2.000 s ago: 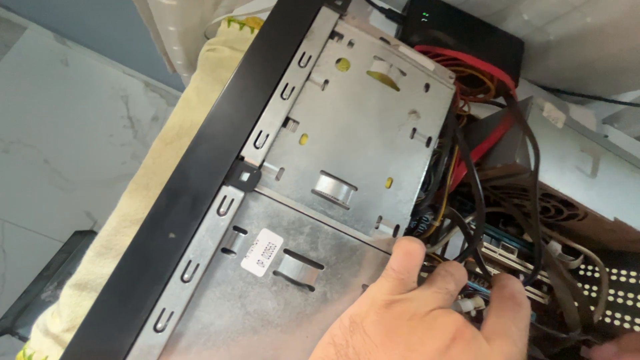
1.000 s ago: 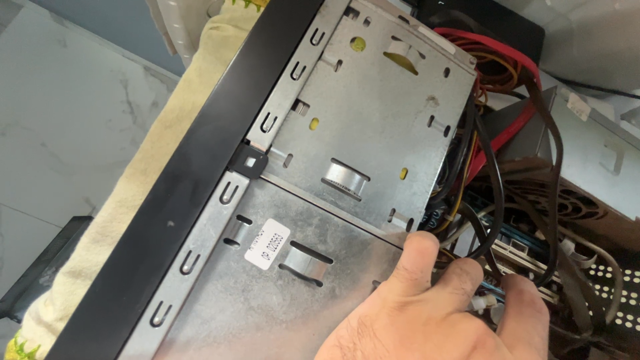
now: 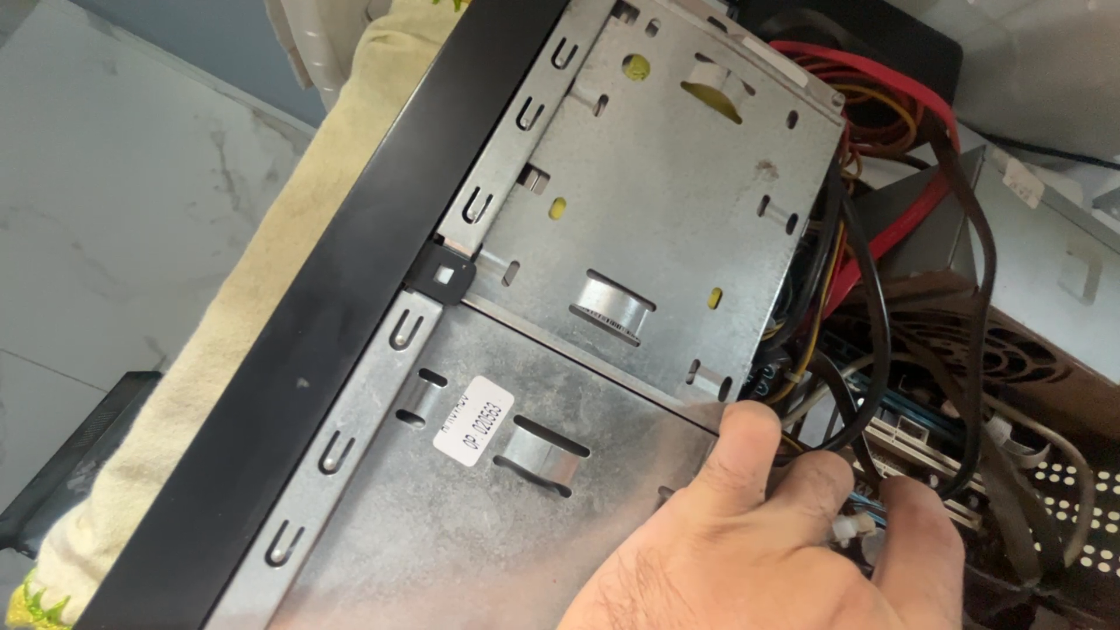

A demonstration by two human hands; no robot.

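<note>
My left hand (image 3: pixel 779 534) reaches in from the bottom. One finger touches the right edge of the galvanized metal drive cage (image 3: pixel 674 192) of an open computer case; the other visible fingers spread toward the cables. Whether it grips anything is hidden. A lower metal panel (image 3: pixel 394 534), bearing a white sticker (image 3: pixel 473 421), lies beside and partly under the hand. The long black front bezel (image 3: pixel 297 289) runs diagonally along the cage, with a black plastic clip (image 3: pixel 444 273) at the joint. A white cable connector (image 3: pixel 851 526) is between the fingers. My right hand is out of view.
Black cables (image 3: pixel 879 306) and a red flat cable (image 3: pixel 901 236) loop beside the cage. Beyond are a metal power supply (image 3: pixel 1050 262), a fan grille (image 3: pixel 989 337) and expansion slots (image 3: pixel 927 459). Yellow cloth (image 3: pixel 262 271) lies along the bezel.
Part of another hand, at the lower right edge two seconds ago, is out of view. My left hand remains at the cage's edge. The view has shifted slightly.
</note>
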